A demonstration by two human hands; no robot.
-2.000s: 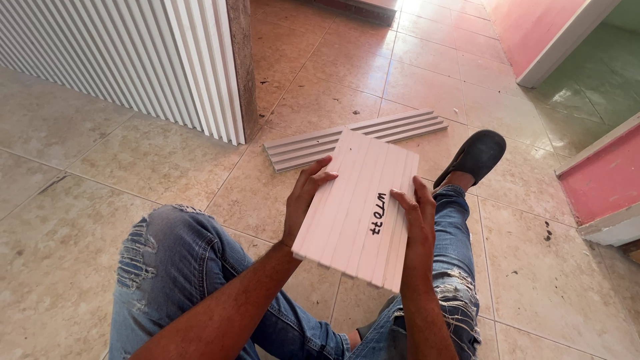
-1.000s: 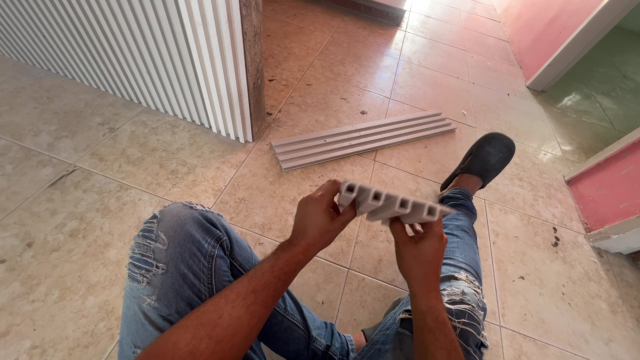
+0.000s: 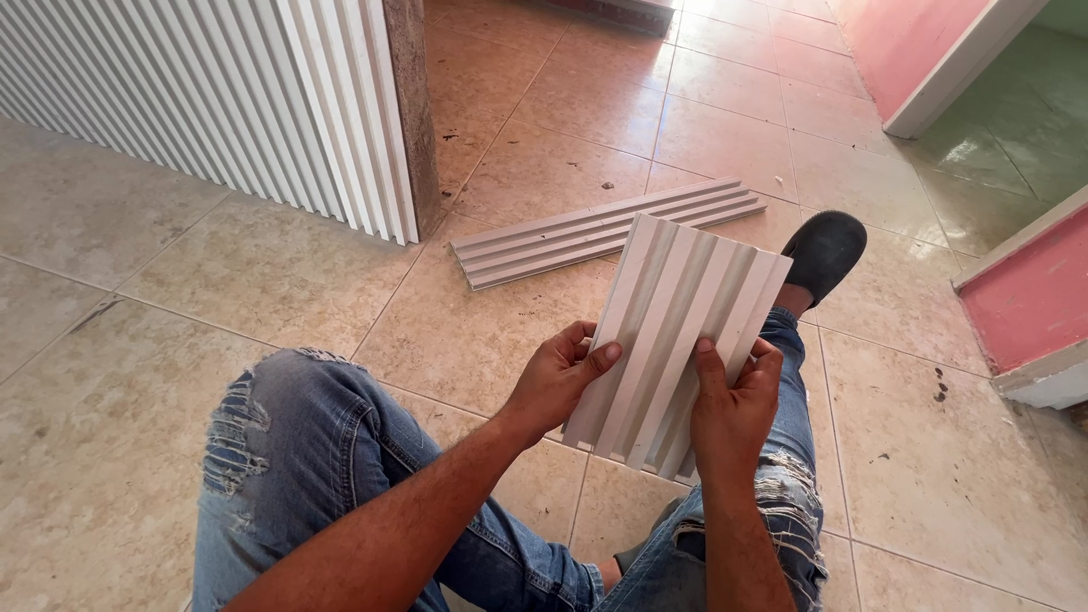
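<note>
Between my two hands, above my lap, is a short piece of fluted wall panel (image 3: pixel 671 340), tilted, with its ribbed face toward me. My left hand (image 3: pixel 561 378) grips its left edge, thumb on the front. The right edge is held by my right hand (image 3: pixel 738 395), whose thumb presses on a rib; the fingers behind the panel are mostly hidden. A longer strip of the same kind of fluted panel (image 3: pixel 544 234) lies ribs up on the floor just beyond, partly covered by the held piece.
Fluted panelling (image 3: pixel 255 102) covers a low wall at the upper left, with a rough bare end (image 3: pixel 412 110). My bent knee is at the left; my other leg stretches forward, ending in a dark clog (image 3: pixel 829 255). Pink walls (image 3: pixel 1033 285) and doorways stand at the right. The floor is tiled.
The held piece has been turned over: its flat back with handwritten marking faced me earlier, then its hollow end edge, and now its ribbed face. The strip on the floor has not moved.
</note>
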